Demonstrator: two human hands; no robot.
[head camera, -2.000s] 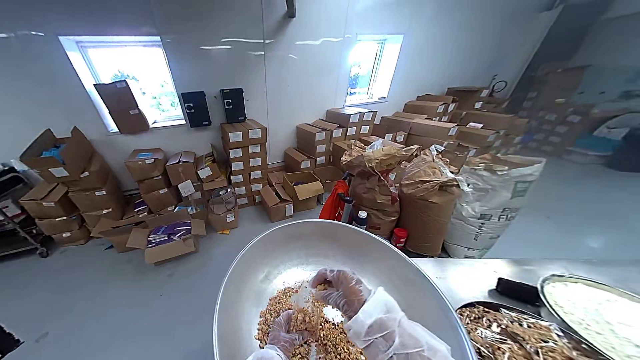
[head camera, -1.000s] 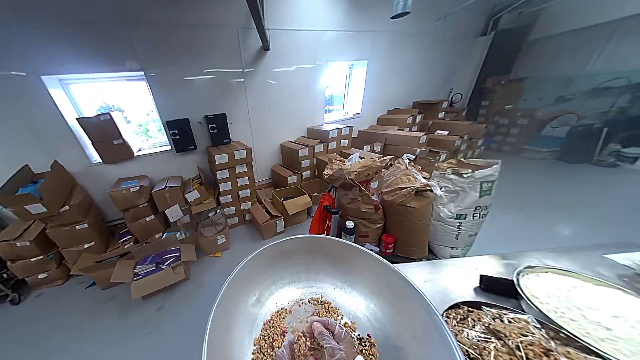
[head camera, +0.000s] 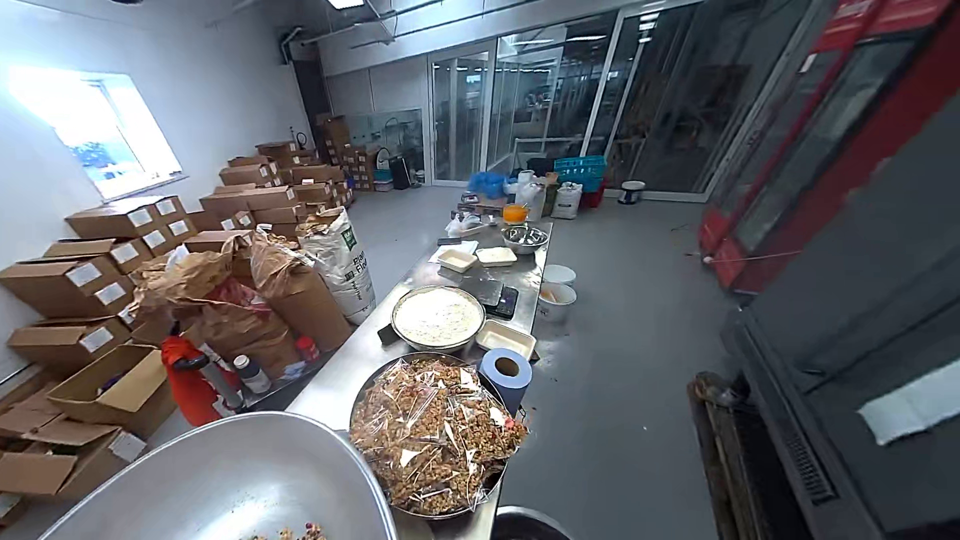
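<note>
Neither of my hands shows at this moment. At the lower left lies a large metal bowl, cut off by the bottom edge, with a little of a crumbly granola-like mix visible at the bottom. Right of it on the steel table stands a round pan of brown clustered mix under clear plastic film. Behind that is a round pan of white powder or flour-like stuff. A blue paper roll stands upright at the table's right edge, beside a rectangular cream tray.
Farther along the table are a black scale, two shallow cream trays, a metal bowl and an orange container. White buckets stand on the floor to the right. Paper sacks and cardboard boxes fill the left side.
The view has swung far to the right. Gloved hands were in the mix in the large bowl two seconds ago, and a gloved hand was still there one second ago; none is visible now.
</note>
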